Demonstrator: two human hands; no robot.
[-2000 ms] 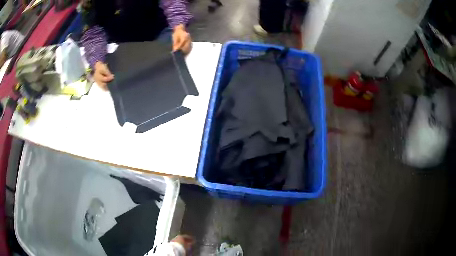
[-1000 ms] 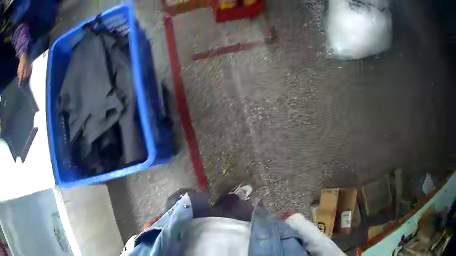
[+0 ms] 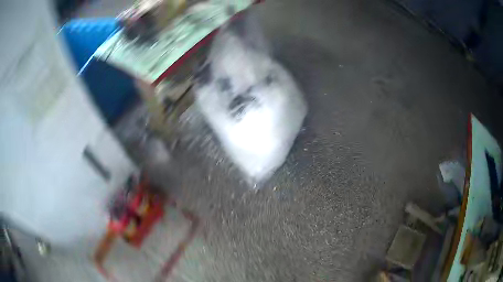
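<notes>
Neither of my hands is in the picture. Nearest in front of me is the speckled grey floor (image 3: 331, 204). A large shiny whitish plastic bag (image 3: 253, 126) lies on it near the middle, with dark marks or dark contents showing on its upper part. The whole view is blurred by motion, and what is in the bag cannot be told.
A pale table with a red edge (image 3: 171, 52) stands at upper left beside a blue object (image 3: 102, 82). A white cabinet or pillar (image 3: 49, 126) fills the left. A red holder (image 3: 138, 220) stands on the floor. Another red-edged table (image 3: 480, 182) and brown boxes (image 3: 405, 247) are at lower right.
The view has swung right and forward. The blue crate of black fabric and the wearer's jacket have left the picture. The white bag now appears near the middle.
</notes>
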